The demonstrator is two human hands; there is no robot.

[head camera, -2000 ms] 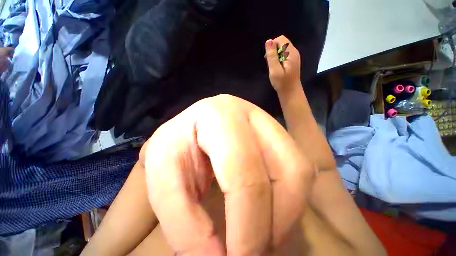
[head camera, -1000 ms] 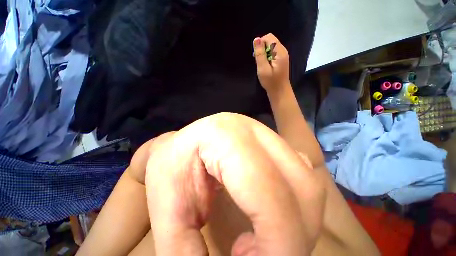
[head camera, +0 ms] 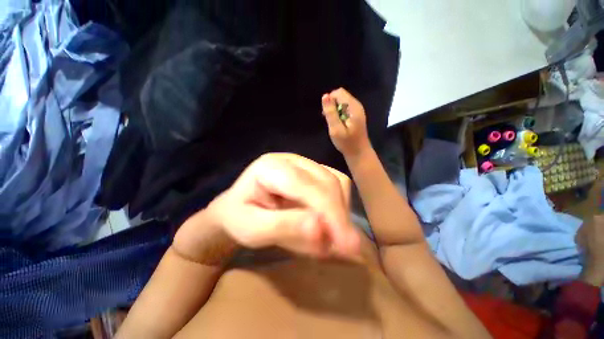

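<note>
My right hand [head camera: 348, 122] is closed around small snips [head camera: 342, 112] over the black cloth. Only green and dark metallic bits of the snips show in the fist. My left hand [head camera: 285, 205] is large and blurred, close to the camera, with fingers curled and fingertips near each other. I see nothing in it, but cannot tell if it pinches something thin. The black cloth [head camera: 291, 106] lies in a heap in front of me and partly over the white table; my left hand hides its near part.
The white tabletop [head camera: 463, 53] is at upper right, with a rounded white object [head camera: 548, 13]. Thread spools [head camera: 506, 142] sit in a box at right, beside a gold-brown tray [head camera: 563, 171]. Light blue cloth [head camera: 510, 225] lies below them. Pale blue cloth [head camera: 40, 132] and dark blue patterned cloth [head camera: 73, 265] are at left.
My left hand has drawn smaller and farther from the camera, its fingers now pointing right. My right hand, still holding the snips, sits lower in view and slightly left. The surroundings have shifted with the camera.
</note>
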